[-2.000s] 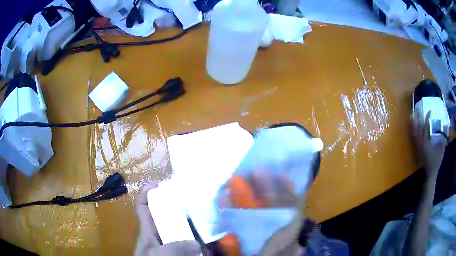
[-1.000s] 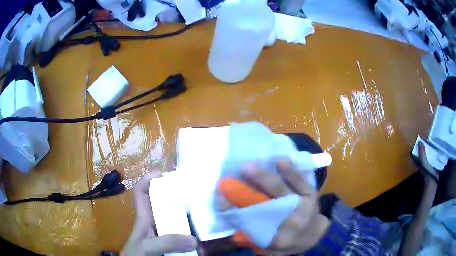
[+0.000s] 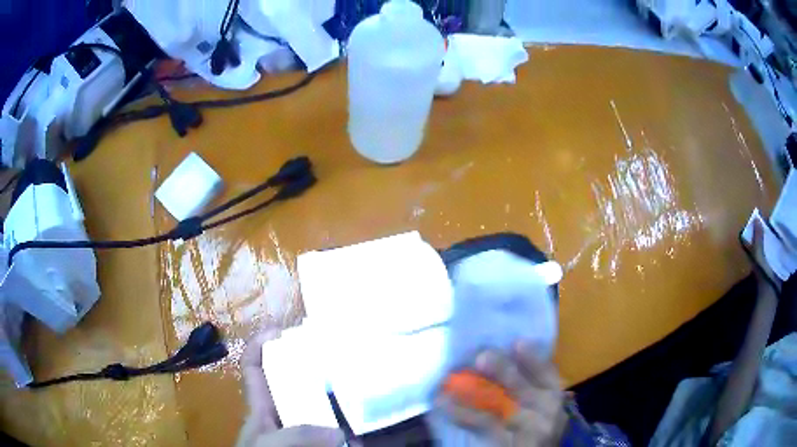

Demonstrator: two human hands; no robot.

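Observation:
A white security camera [image 3: 376, 297] with a black rounded head is held over the table's near edge, its white housing overexposed. My left hand [image 3: 262, 393] grips the housing at its lower left, partly cut off by the bottom edge. My right hand [image 3: 516, 393], with orange finger cots, holds a pale grey-white cloth [image 3: 500, 301] against the right part of the camera, covering much of the black head. A short white antenna tip [image 3: 550, 272] sticks out at the right of the cloth.
A translucent bottle [image 3: 393, 87] stands at the table's back, beside crumpled white tissue [image 3: 494, 58]. A white block [image 3: 189, 186] and black cables [image 3: 294, 175] lie at left. Another camera [image 3: 52, 262] is at far left. A neighbour's hand [image 3: 758, 249] touches a white item at right.
The cloth and my right hand have shifted over the camera, now upright over its right part, uncovering more white housing. At right, the neighbour's camera has moved towards the picture's edge.

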